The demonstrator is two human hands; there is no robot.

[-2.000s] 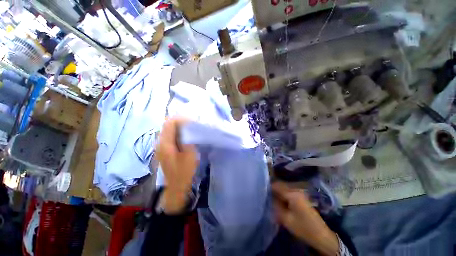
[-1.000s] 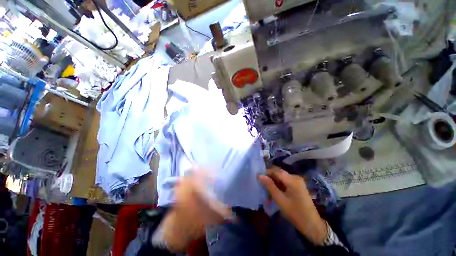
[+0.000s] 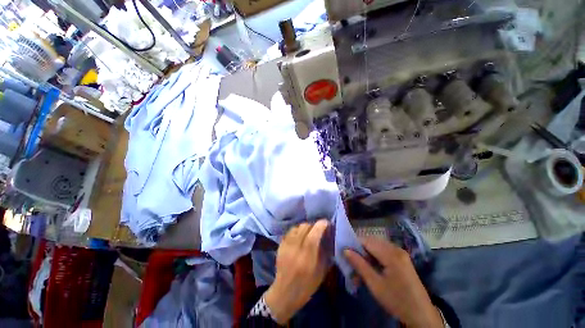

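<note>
A light blue garment (image 3: pixel 256 186) lies bunched on the machine bed, its right edge at the brightly lit needle area (image 3: pixel 324 154) of the off-white overlock machine (image 3: pixel 312 77). My left hand (image 3: pixel 300 268) holds the garment's front edge just in front of the needle area, fingertips curled on the cloth. My right hand (image 3: pixel 390 272) is close beside it and pinches the narrow cloth edge (image 3: pixel 346 246) that hangs toward my lap. The fingertips are partly hidden by cloth. A white tape strip (image 3: pixel 410 191) runs right of the needle area.
A heap of light blue garments (image 3: pixel 163 147) lies at left. A tape roll (image 3: pixel 564 171) is at far right. Red crates (image 3: pixel 149 282) stand below the table edge, one holding cloth. Blue-grey cloth (image 3: pixel 513 282) lies at the lower right. Thread waste (image 3: pixel 410 237) hangs at the table edge.
My left hand, blurred and raised at left earlier, has moved right, beside my right hand on the cloth edge. The garment, partly lifted before, now lies bunched left of the needle.
</note>
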